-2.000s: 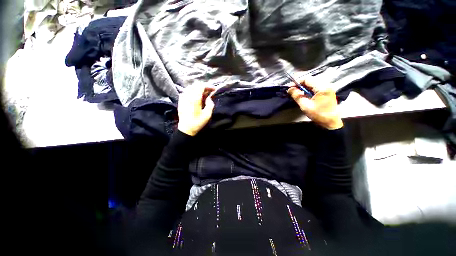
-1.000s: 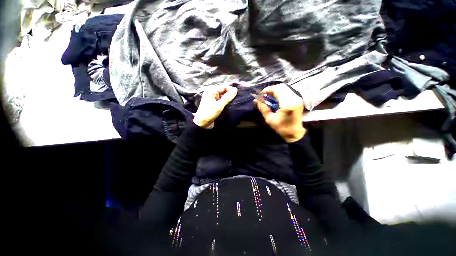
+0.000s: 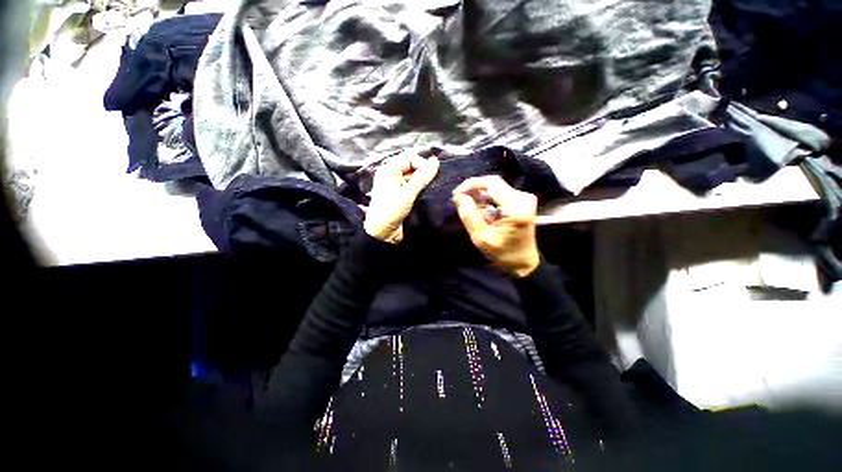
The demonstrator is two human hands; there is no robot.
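Observation:
The large garment point(image 3: 369, 92) lies with its crumpled grey inside up on the table. Its dark navy shell edge point(image 3: 439, 189) hangs at the front between my hands. My left hand point(image 3: 399, 195) pinches this edge with closed fingertips. My right hand point(image 3: 499, 221) is just right of it, fingers curled around a small bluish tool, probably thread snips point(image 3: 491, 211), mostly hidden in the fist. Whether the right fingertips touch the cloth is unclear.
The white table point(image 3: 111, 226) ends in front of my body. A dark piece with a pale striped patch point(image 3: 171, 120) lies left. Cream fabric point(image 3: 55, 83) is far left, dark garments point(image 3: 785, 55) far right. A white box or bag point(image 3: 757, 341) stands below right.
My right hand has moved left and towards my body, close to my left hand; the snips' metal tip no longer shows. My left hand has shifted right. The dark edge is bunched between them.

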